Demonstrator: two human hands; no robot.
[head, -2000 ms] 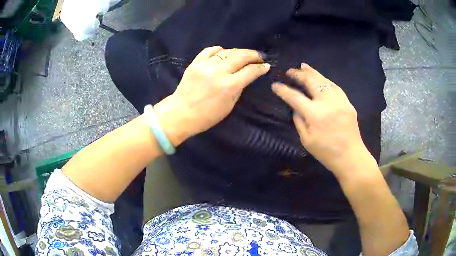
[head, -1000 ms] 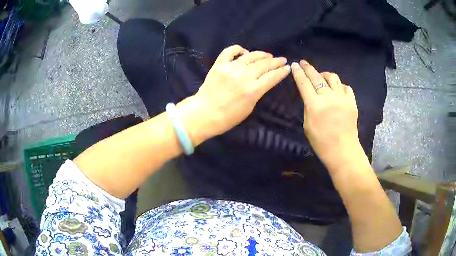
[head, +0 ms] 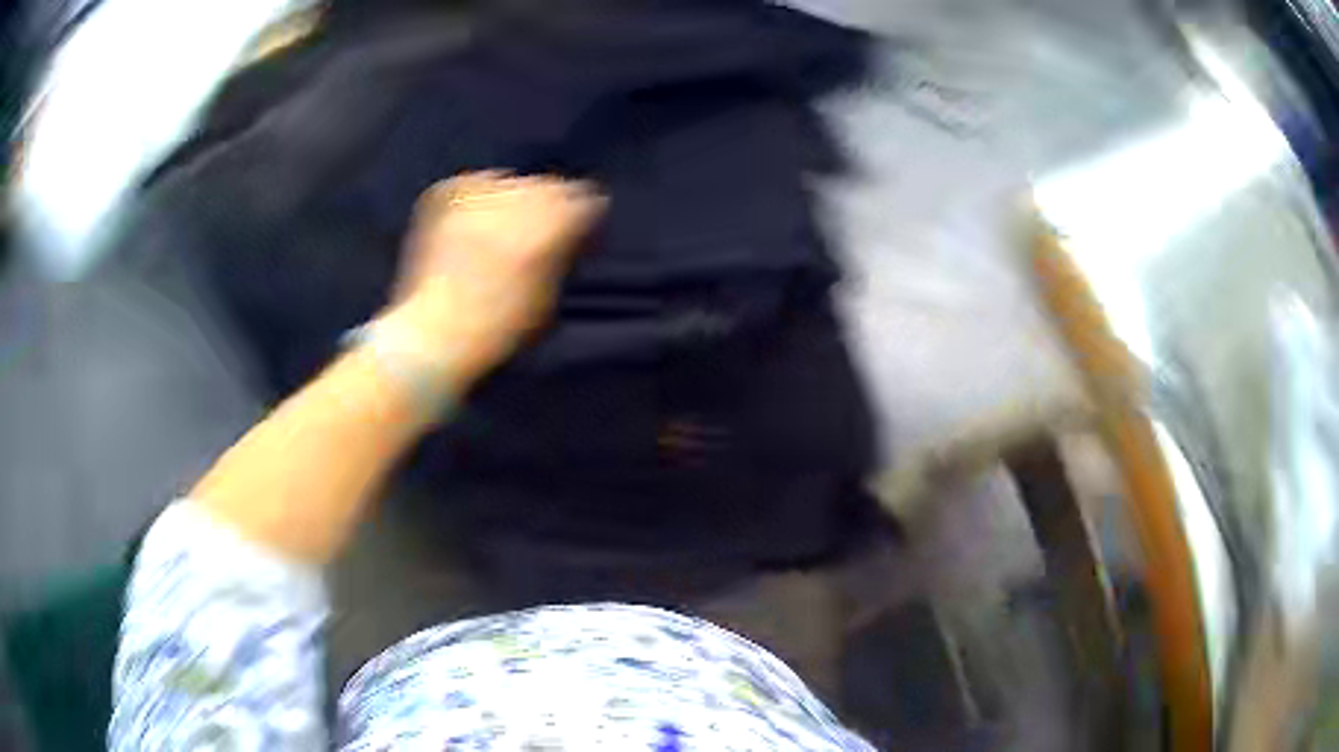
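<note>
The picture is badly blurred. A large dark denim garment (head: 690, 221) covers my lap and spreads away in front of me. A small orange mark of embroidery (head: 690, 436) shows on its near part. My left hand (head: 499, 243) lies over the garment left of centre, with its fingers curled. Blur hides whether the fingertips pinch the cloth. A pale bracelet is on that wrist. My right hand is not in view.
At right is a side table with a wooden edge (head: 1123, 426) and a glossy, reflecting top. A white cloth or bag (head: 125, 103) is at upper left. Grey floor (head: 940, 279) shows beside the garment. A green crate (head: 66, 654) is at lower left.
The view has swung to the right, bringing the side table into sight. My right hand has left the garment and the picture. My left hand's fingers look more curled.
</note>
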